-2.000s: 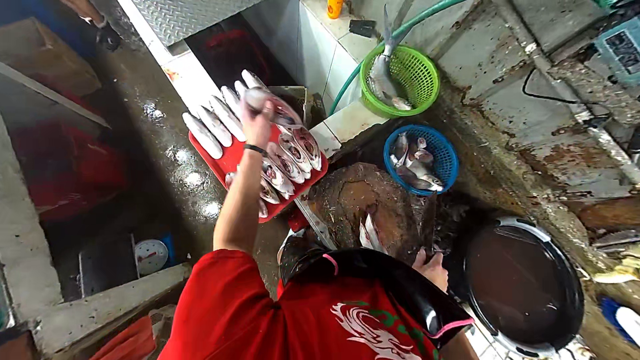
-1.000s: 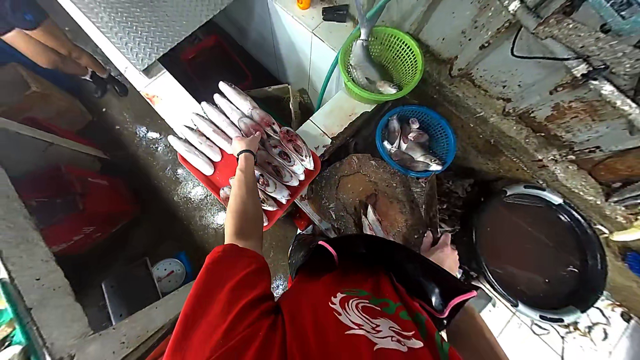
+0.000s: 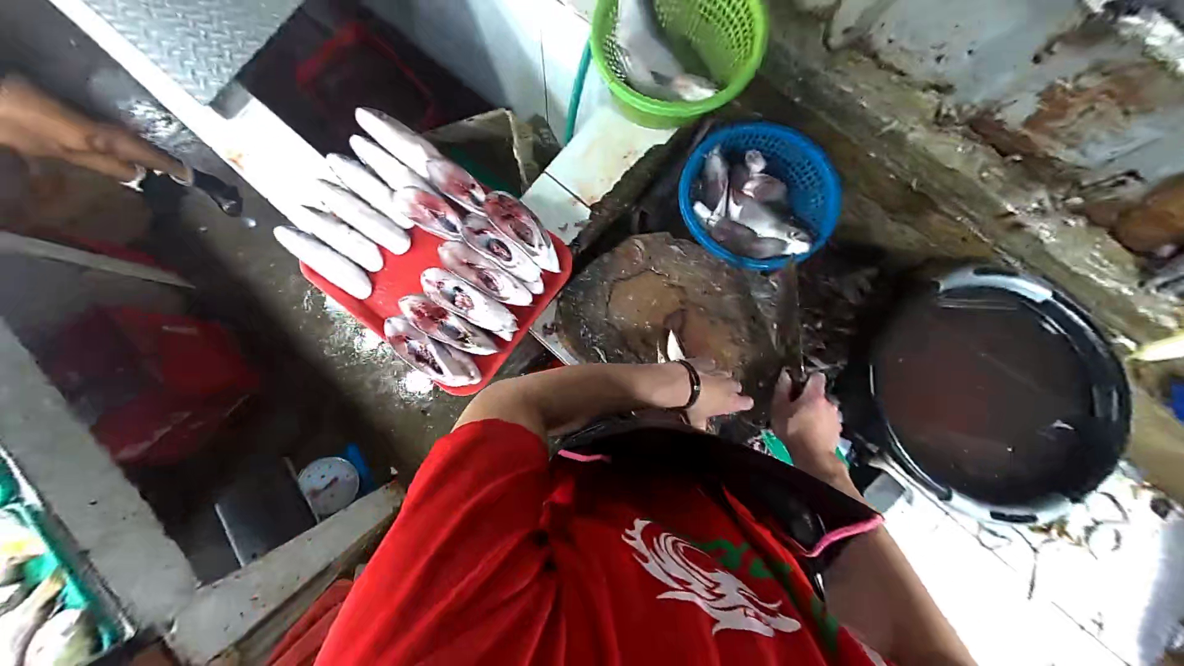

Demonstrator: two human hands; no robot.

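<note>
A round wooden chopping block [image 3: 638,305] stands before me, a pale piece of fish [image 3: 674,346] at its near edge. My left hand [image 3: 717,393], with a dark bracelet at the wrist, is low over that edge beside the piece; whatever lies under its fingers is hidden. My right hand [image 3: 807,414] is closed round the dark handle of a knife [image 3: 790,314], whose blade points away from me at the block's right side. Left of the block, a red tray [image 3: 404,279] bears rows of split fish [image 3: 470,301], some skin side up, some with the cut side showing.
A blue basket [image 3: 828,190] of fish pieces sits behind the block, a green basket [image 3: 680,113] with a whole fish beyond. A black tub [image 3: 999,388] of dark liquid stands at right. A dial scale [image 3: 329,486] is at lower left; another person's blurred limb [image 3: 65,134] shows at upper left.
My left hand has moved from the fish on the red tray to the near edge of the chopping block. The knife in my right hand now shows clearly.
</note>
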